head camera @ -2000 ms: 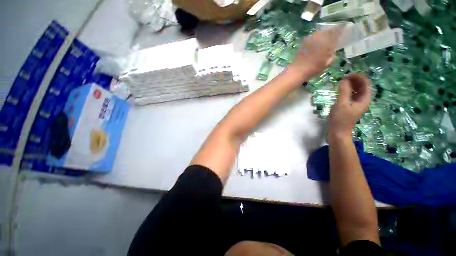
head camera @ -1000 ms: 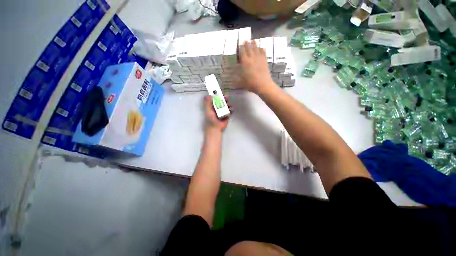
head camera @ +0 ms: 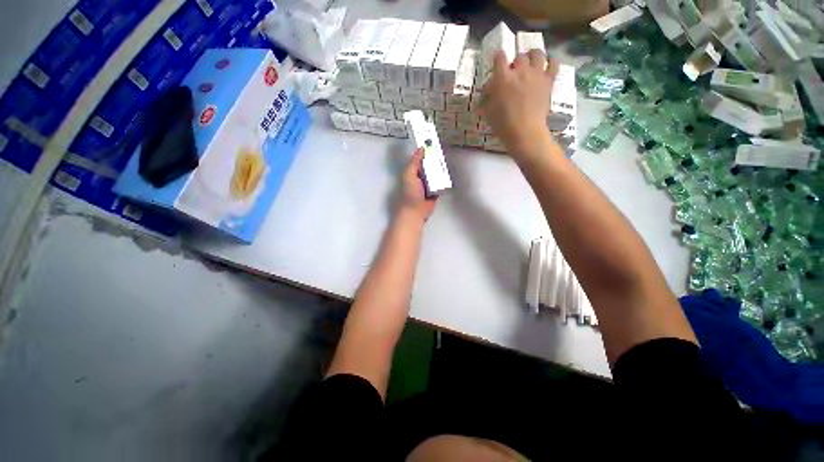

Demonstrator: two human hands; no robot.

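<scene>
My left hand (head camera: 416,188) holds a narrow white carton (head camera: 427,153) upright and slightly tilted, in front of the stack. My right hand (head camera: 522,99) is at the right part of the stack of white cartons (head camera: 407,68). Its fingertips touch the top cartons, one of which (head camera: 499,41) sits at an angle. The palm hides part of the stack, and whether the fingers grip a carton cannot be told. Thin white strips (head camera: 553,280) lie side by side near the table edge, partly behind my right forearm.
Green-tinted bottles (head camera: 723,212) are heaped at right with loose white cartons (head camera: 777,157) on top. A blue cloth (head camera: 759,361) lies at lower right. A blue-and-white food box (head camera: 230,171) with a black object (head camera: 169,140) stands at left. Clear plastic bags (head camera: 307,34) lie behind.
My right hand has moved right along the stack to its right part. My left hand still holds the white carton near the stack. The view has shifted.
</scene>
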